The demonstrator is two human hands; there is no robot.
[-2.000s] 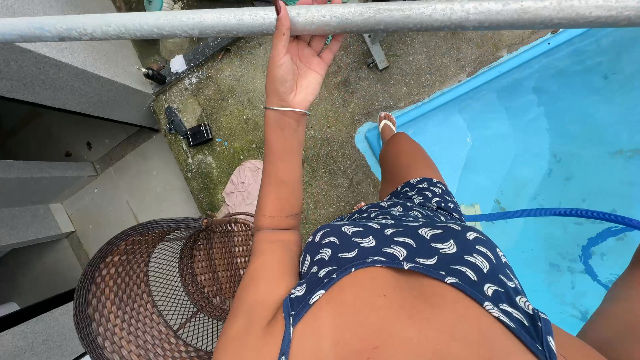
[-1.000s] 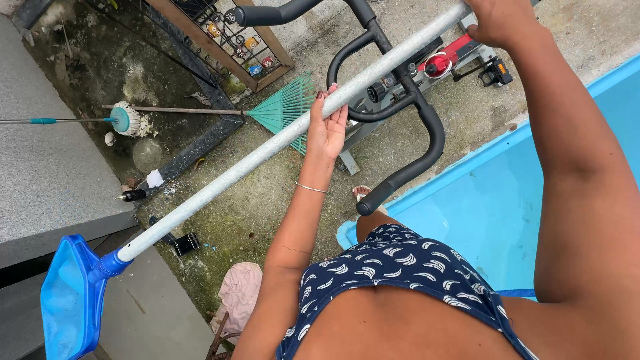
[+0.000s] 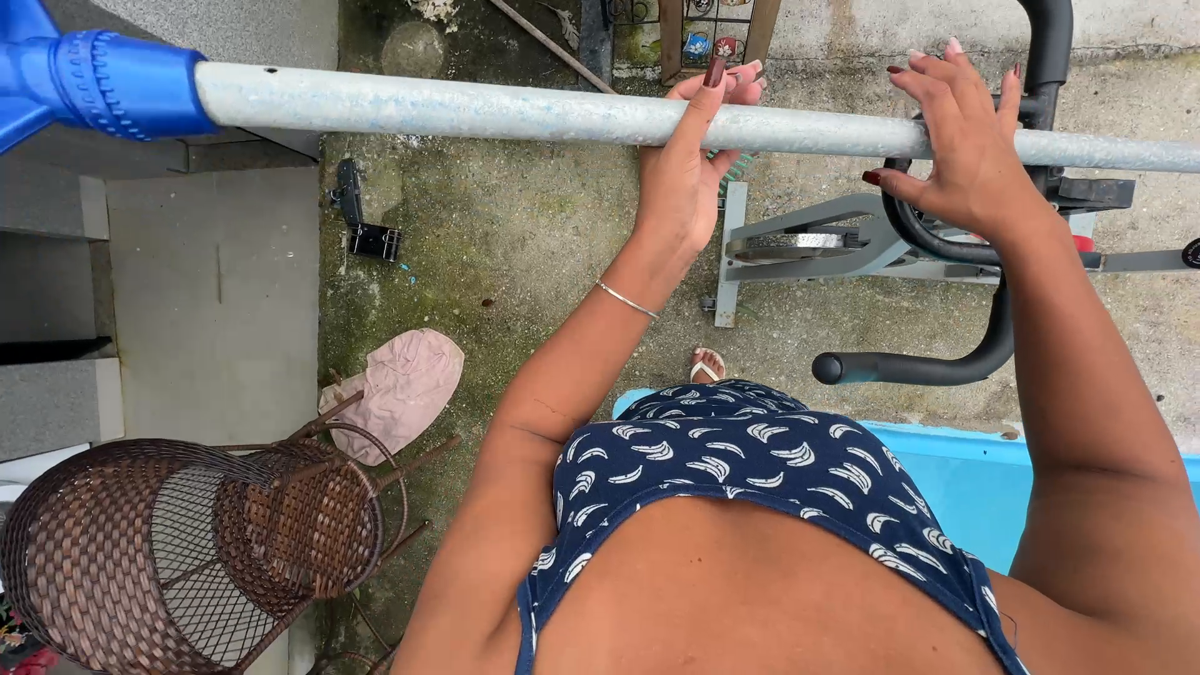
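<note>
A pale, worn metal pole point(image 3: 422, 108) runs across the top of the head view, almost level. Its left end sits in the blue plastic collar point(image 3: 112, 84) of a pool skimmer, whose head is mostly cut off by the frame edge. My left hand point(image 3: 689, 159) grips the pole near the middle, thumb over the front and fingers curled behind. Further right, my right hand point(image 3: 966, 141) rests against the pole with its fingers spread, not closed round it. Black handlebars point(image 3: 937, 367) of an exercise bike lie just below and behind my right hand.
A blue pool point(image 3: 966, 487) borders the concrete at lower right. The grey bike frame point(image 3: 806, 248) stands beyond my arms. At left are a brown wicker chair point(image 3: 84, 553), a pink cloth point(image 3: 412, 384) on the ground and a small black object point(image 3: 373, 242). A wooden rack point(image 3: 670, 42) stands at the top.
The pole has swung from a slant to nearly level, and its blue end is now at upper left. My right hand has opened from its grip on the pole. The view has shifted.
</note>
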